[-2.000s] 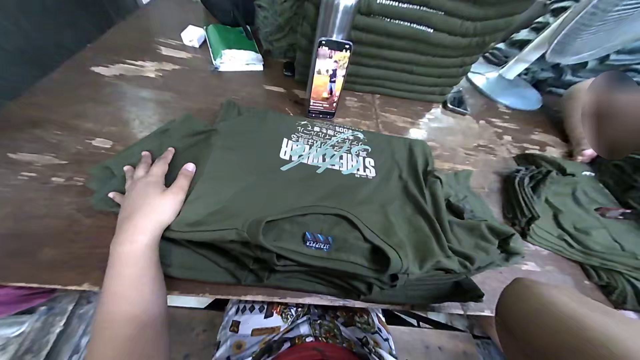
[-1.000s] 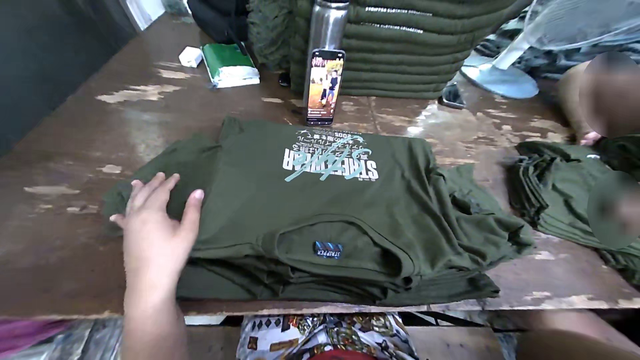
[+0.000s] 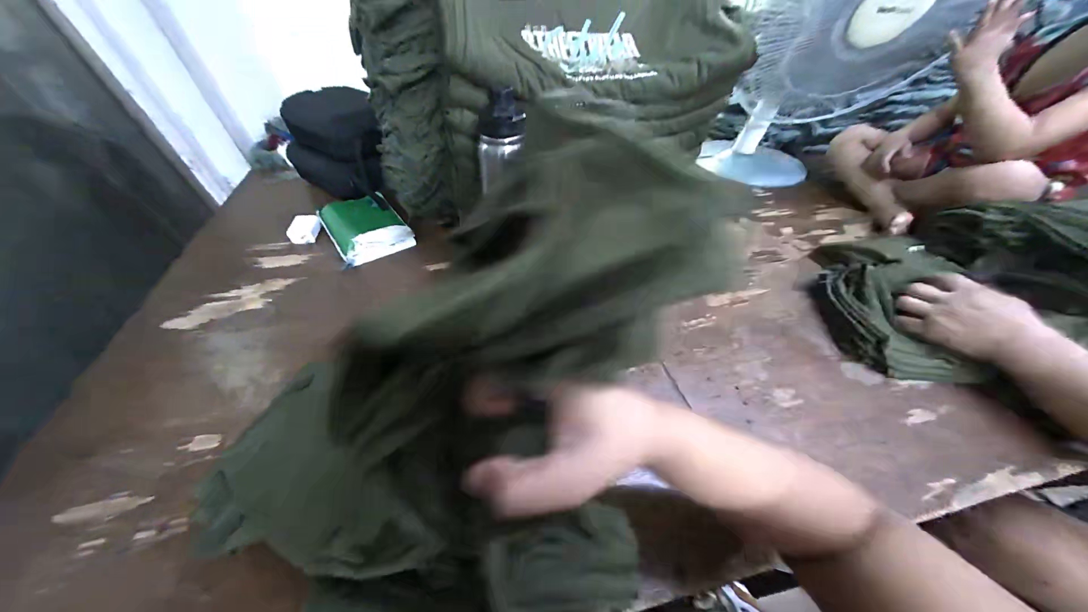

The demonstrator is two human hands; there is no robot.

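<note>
Blurred by motion, my right hand (image 3: 569,450) reaches in from the lower right and grips a dark green T-shirt (image 3: 586,229). The shirt's raised cloth hangs above the table, in front of a metal bottle (image 3: 500,144). Below and to the left of the hand lie more dark green shirts (image 3: 340,493), spread and partly folded on the table. My left hand cannot be seen; cloth covers much of the area beside the right hand.
A worn brown wooden table (image 3: 229,357) carries a green-and-white packet (image 3: 365,229), a small white object (image 3: 303,229) and stacked printed green shirts (image 3: 595,51). A white fan (image 3: 752,161) stands behind. At right, another person's hand (image 3: 969,314) rests on folded green garments (image 3: 918,357); someone sits beyond.
The top cloth, flat on the pile before, is raised and bunched. My left hand, earlier on the pile's left side, is out of sight. The phone is no longer visible. The view has shifted considerably.
</note>
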